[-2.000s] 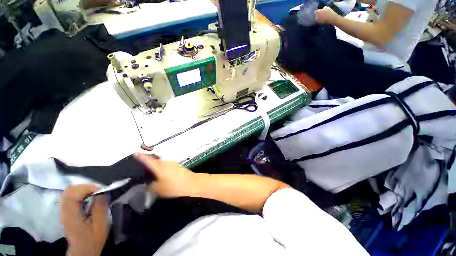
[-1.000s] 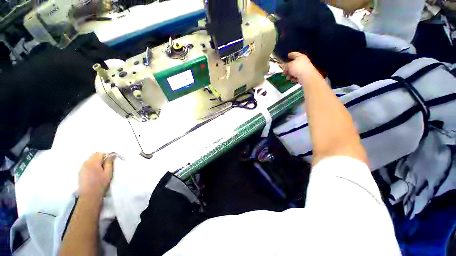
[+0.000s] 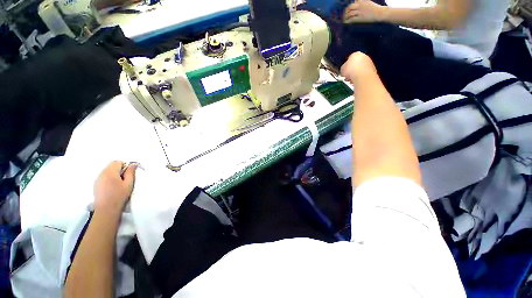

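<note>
A white and pale grey garment piece (image 3: 46, 204) with dark edging lies at the left of the machine table and hangs over its front edge. My left hand (image 3: 114, 185) rests on it, fingers closed around a small metal tool (image 3: 129, 167), only partly visible. Black cloth (image 3: 189, 247) lies across my lap. My right hand (image 3: 357, 65) reaches past the right end of the sewing machine (image 3: 233, 73); its fingers are hidden, so I cannot tell if it holds anything.
Scissors (image 3: 289, 112) with black handles lie on the table by the machine. A white tape (image 3: 313, 138) hangs over the green ruler edge (image 3: 262, 160). A striped bundle (image 3: 449, 139) lies at right. Black cloth (image 3: 70, 75) is heaped behind left. Another person's arm (image 3: 408, 16) shows at top right.
Since two seconds ago, my right hand has left the cloth at lower left and reached to the machine's far right. My left hand has moved up onto the white cloth. Black cloth now covers my lap.
</note>
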